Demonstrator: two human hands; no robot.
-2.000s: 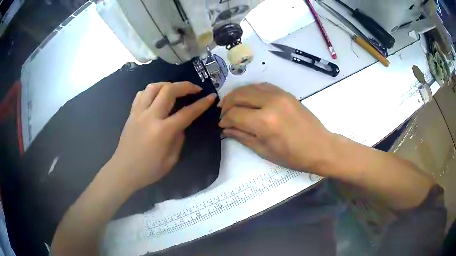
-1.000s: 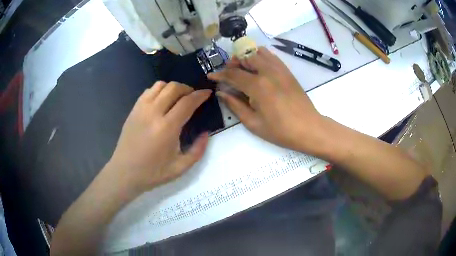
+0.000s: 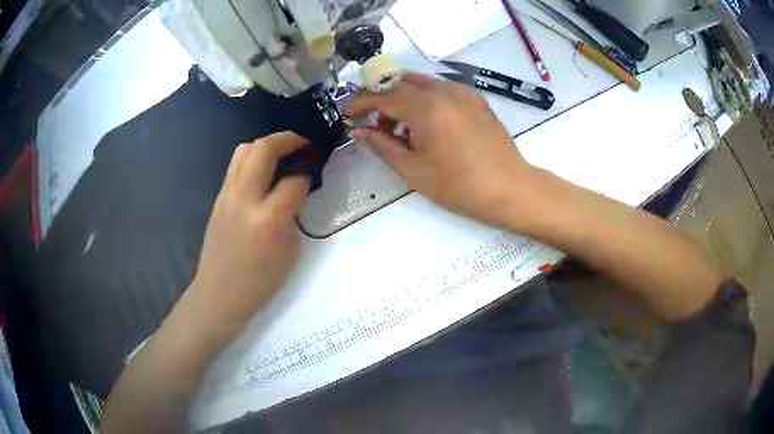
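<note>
The black fabric piece [image 3: 144,195] covers the left of the white table, its near right end close to the presser foot [image 3: 326,107]. My left hand [image 3: 250,216] grips the fabric's bunched edge between thumb and fingers, left of the foot. My right hand [image 3: 441,140] is just right of the foot, thumb and index fingertips close together at the fabric's edge; whether they pinch it cannot be told. The cream round part [image 3: 380,74] sits just above my right hand, under the black disc assembly [image 3: 360,42]. The sewing machine [image 3: 255,42] stands at the top.
Thread snips [image 3: 501,86] lie right of the needle area. Behind them are a red pencil [image 3: 528,38], a tan-handled awl [image 3: 608,66], a black-handled tool [image 3: 613,30] and white paper [image 3: 458,30]. A printed ruler [image 3: 382,309] runs along the front edge. A cardboard box [image 3: 738,195] is at right.
The near right fabric end has moved away up and left, uncovering the metal plate. My left hand's fingers have closed on the fabric. My right hand has moved up beside the foot.
</note>
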